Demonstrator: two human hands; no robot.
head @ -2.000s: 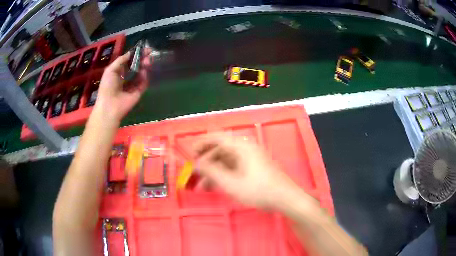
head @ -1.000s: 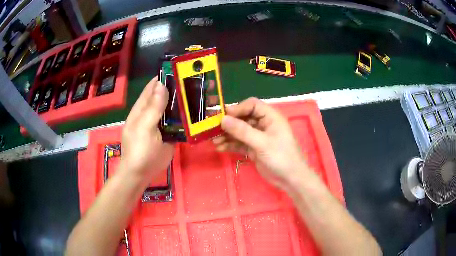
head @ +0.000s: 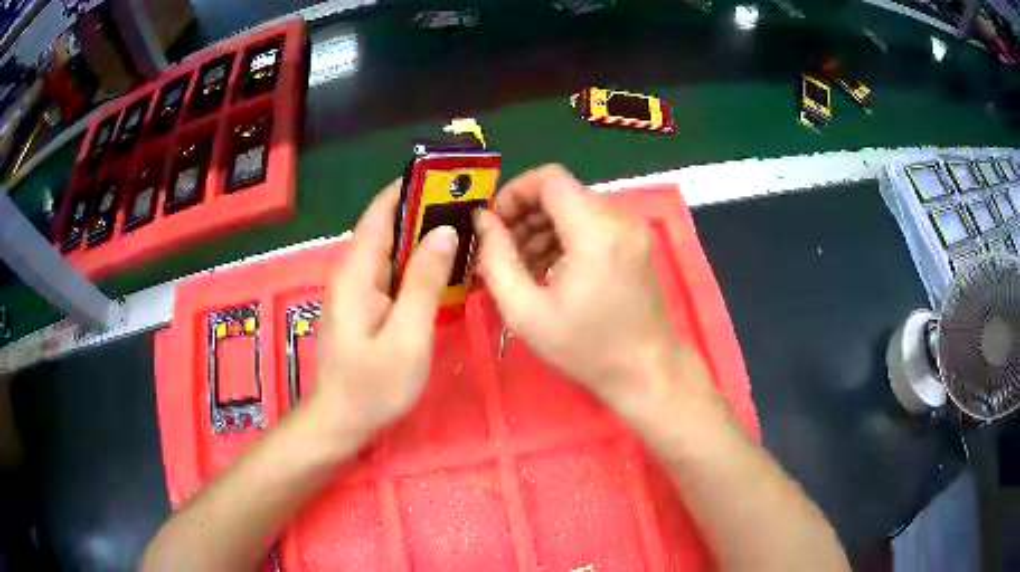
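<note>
My left hand (head: 386, 324) holds the covered unit (head: 456, 192) upright above the foam tray, with the thumb on its front. The unit shows a yellow face, a red edge, one round hole and a dark window. A small yellow tab (head: 463, 129) sticks out of its top end. My right hand (head: 570, 279) is at the unit's right edge, with its fingers against that side. The hands hide the unit's lower part. Below lies the pink-red foam tray (head: 548, 480); a front housing (head: 236, 369) sits in a left pocket, another beside it partly hidden by my left hand.
The green conveyor belt (head: 515, 67) runs behind a white rail (head: 783, 173). On it are a full tray (head: 293, 134) at left, a covered unit (head: 629, 110) and small yellow pieces (head: 815, 101). At right stand a sheet of thin frames (head: 951, 218) and a desk fan (head: 984, 335).
The yellow-and-red cover, held apart and tilted before, now sits over the board-and-screen unit. My left thumb has moved onto its front. My right hand stays at its right side.
</note>
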